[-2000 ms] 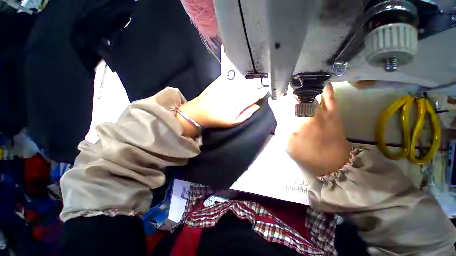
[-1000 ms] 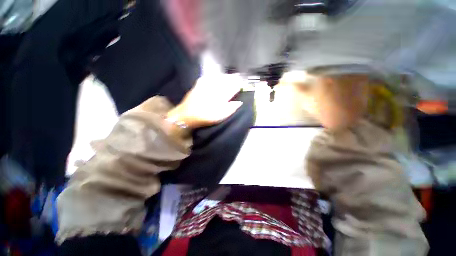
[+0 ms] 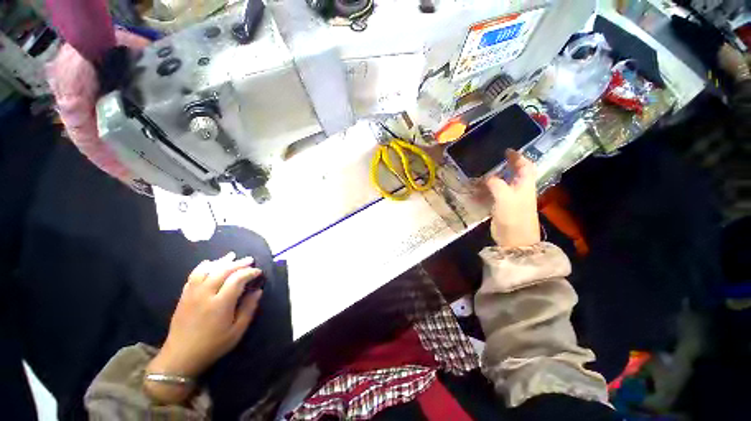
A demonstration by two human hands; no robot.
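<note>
My left hand (image 3: 212, 310) rests on black cloth (image 3: 276, 316) at the table's left part, its fingers bent over the cloth; whether it pinches the cloth is hard to tell. My right hand (image 3: 515, 201) is at the table's right front edge, its fingertips at the lower edge of a dark smartphone (image 3: 496, 140). The phone lies flat with a dark screen. The sewing machine head (image 3: 189, 107) stands above the cloth's far edge. Its needle area is hard to make out.
Yellow-handled scissors (image 3: 402, 168) lie between the machine and the phone, with a thin metal tool (image 3: 449, 201) beside them. Plastic bags (image 3: 583, 72) lie beyond the phone. Pink fluffy cloth (image 3: 76, 107) hangs at the machine's left. A plaid-trimmed apron (image 3: 375, 390) is below the table edge.
The view has swung right. My right hand has moved from near the needle to the phone. My left hand has moved from beside the needle back onto the black cloth nearer me.
</note>
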